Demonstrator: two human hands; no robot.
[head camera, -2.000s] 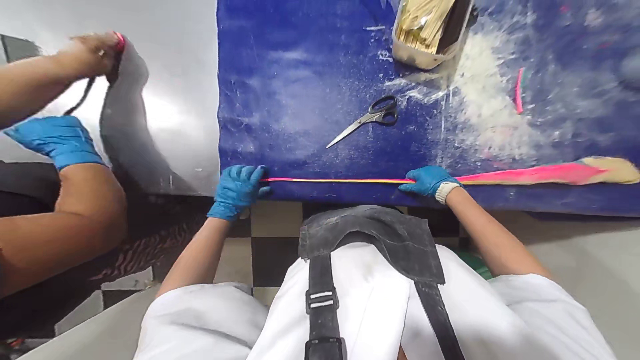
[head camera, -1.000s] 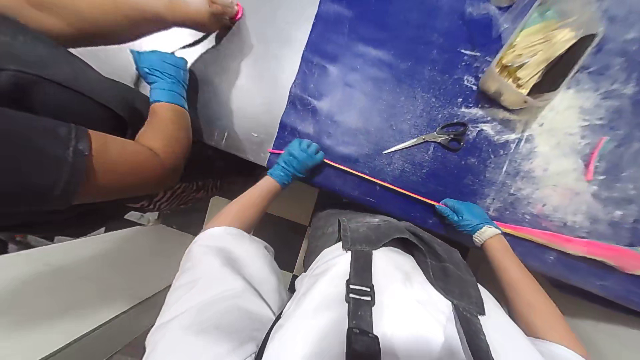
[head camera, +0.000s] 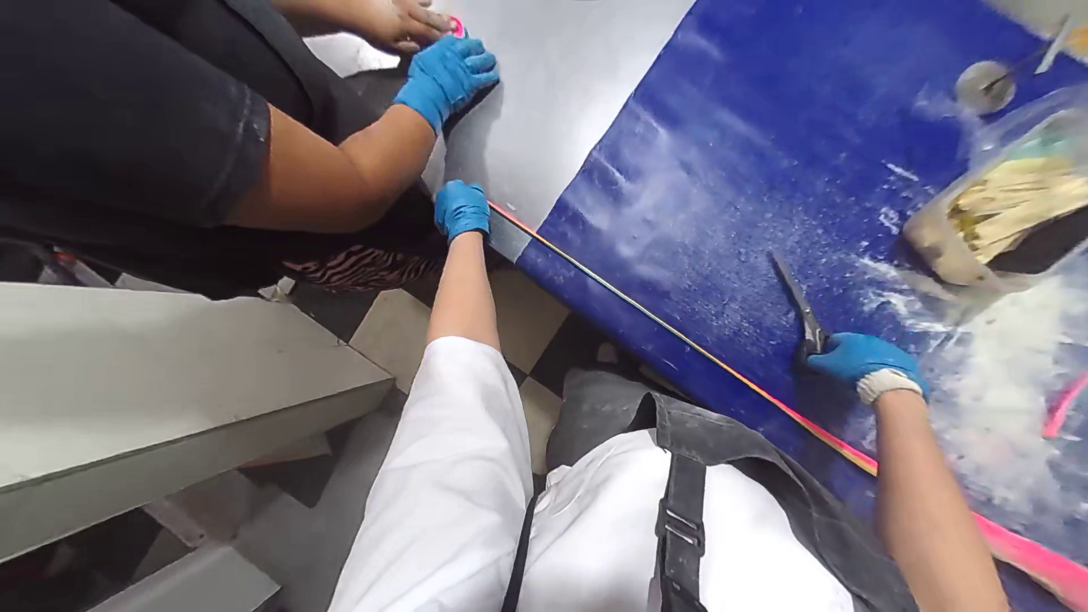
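My left hand (head camera: 463, 210), in a blue glove, is closed on the thin end of a long pink and yellow strand (head camera: 654, 316) of soft, dough-like material. From there the strand runs slantwise along the near edge of the blue table cover (head camera: 722, 170) and thickens into a pink band at the lower right, passing beneath my right forearm. My right hand (head camera: 871, 361), gloved in blue with a pale cuff, is on the handles of a pair of scissors (head camera: 801, 302). The blades point up and left over the cover, and the fingers partly hide the handles.
A co-worker's gloved hand (head camera: 450, 76) and bare hand hold a small pink piece over the metal tabletop (head camera: 586, 76). At the right, a plastic tub (head camera: 943, 246) contains thin sticks, beside white powder (head camera: 1003, 340) and a short pink strip (head camera: 1062, 408). A pale bench (head camera: 170, 374) stands lower left.
My left hand has moved left with the strand's end, now over the metal tabletop. My right hand has let go of the strand and taken hold of the scissors. The view has shifted left.
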